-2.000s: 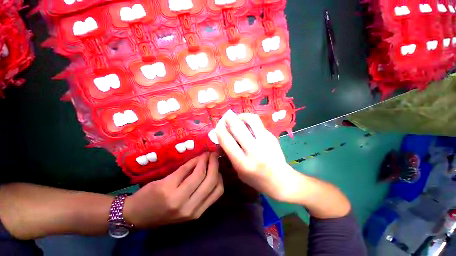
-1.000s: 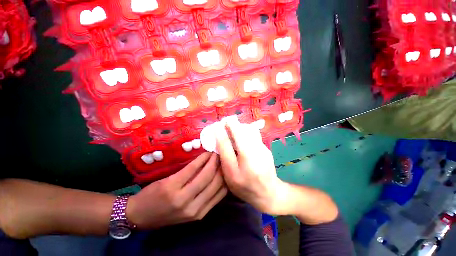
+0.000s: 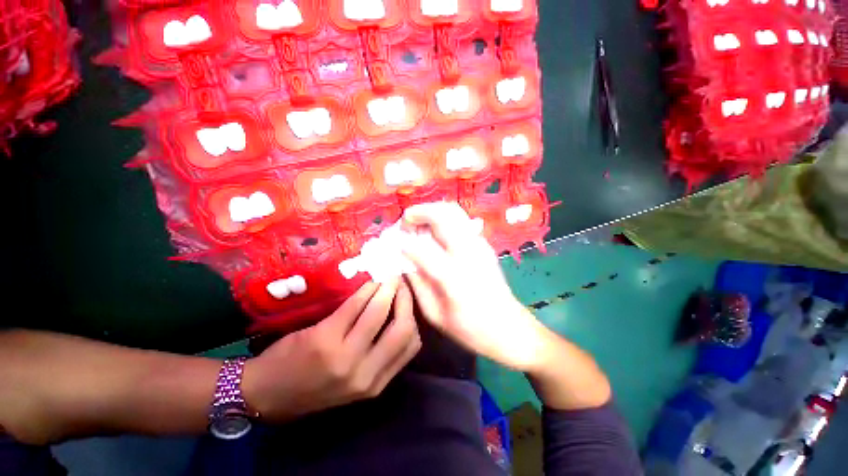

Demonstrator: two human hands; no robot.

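Observation:
The red moulded silicone sheet [image 3: 307, 158] lies on the dark green bench, with rows of white two-lobed areas. My right hand [image 3: 456, 279] pinches a white wiping cloth [image 3: 386, 253] against the sheet's near edge. The cloth covers part of the nearest row. My left hand [image 3: 339, 353], with a watch on the wrist, has its fingertips together at the sheet's near edge, touching the cloth's lower side. Whether they grip the sheet edge or the cloth is hidden.
A ragged red stack [image 3: 33, 70] is at the far left. Another red stack [image 3: 744, 102] is at the right. Dark tweezers [image 3: 605, 98] lie between sheet and right stack. Olive fabric [image 3: 744, 223] hangs at the bench edge. Blue bins [image 3: 735, 344] stand on the green floor.
The white cloth in my right hand has shifted left along the nearest row and shows more. My right hand has moved slightly left with it. My left hand stays at the sheet's edge.

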